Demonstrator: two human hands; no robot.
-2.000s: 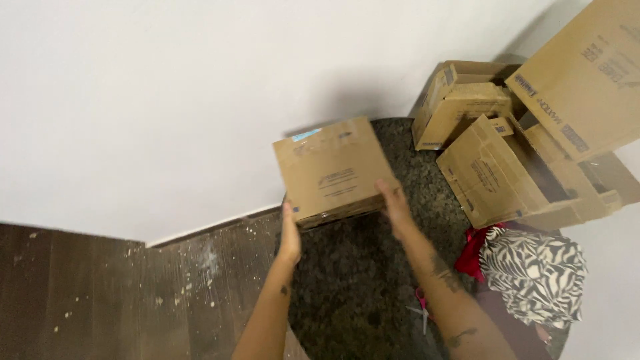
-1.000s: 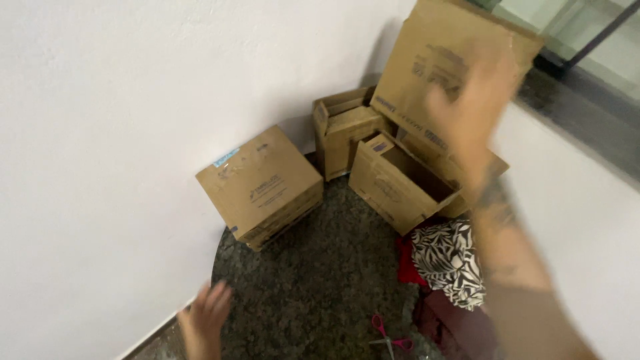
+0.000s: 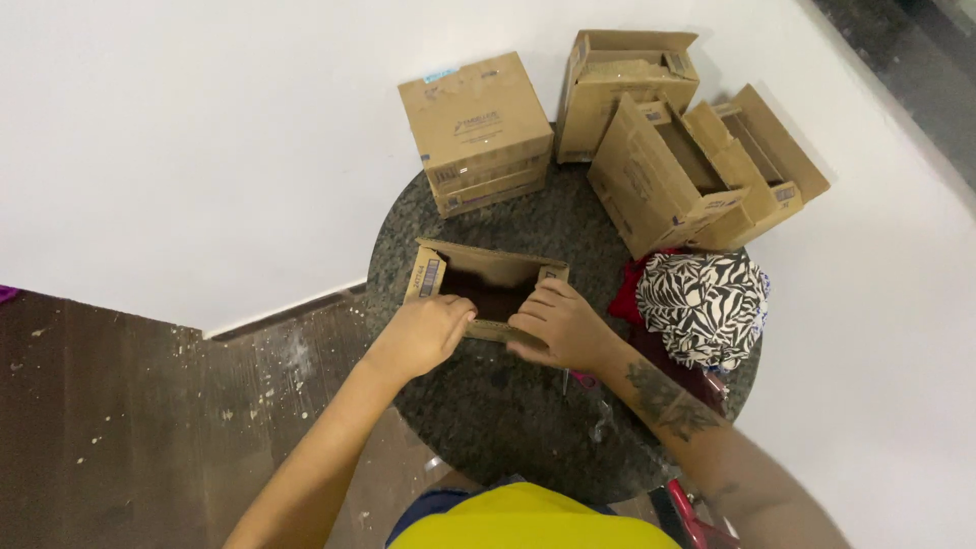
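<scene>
An open-topped cardboard box (image 3: 496,264) stands on the round dark stone tabletop (image 3: 488,427), close in front of me. My left hand (image 3: 431,332) grips its near left rim, fingers curled over the edge. On its near right side, my right hand (image 3: 560,324) has its fingers bent over the rim and the thumb low outside. The inside of the box is in dark shadow. Scissors with pink handles (image 3: 584,379) lie just below my right hand, partly hidden by the forearm.
Stacked flat-topped cardboard boxes (image 3: 476,114) stand at the back by the white wall (image 3: 229,137). Several open cardboard boxes (image 3: 633,179) crowd the back right. A zebra-patterned cloth bundle (image 3: 705,305) and red cloth (image 3: 628,293) lie at the right. A red object (image 3: 690,518) is at the lower right.
The hands, apart one second ago, now both hold a small open box near me. The large box at the upper right is gone from its earlier place. Two seconds ago both hands were on the flat-topped box.
</scene>
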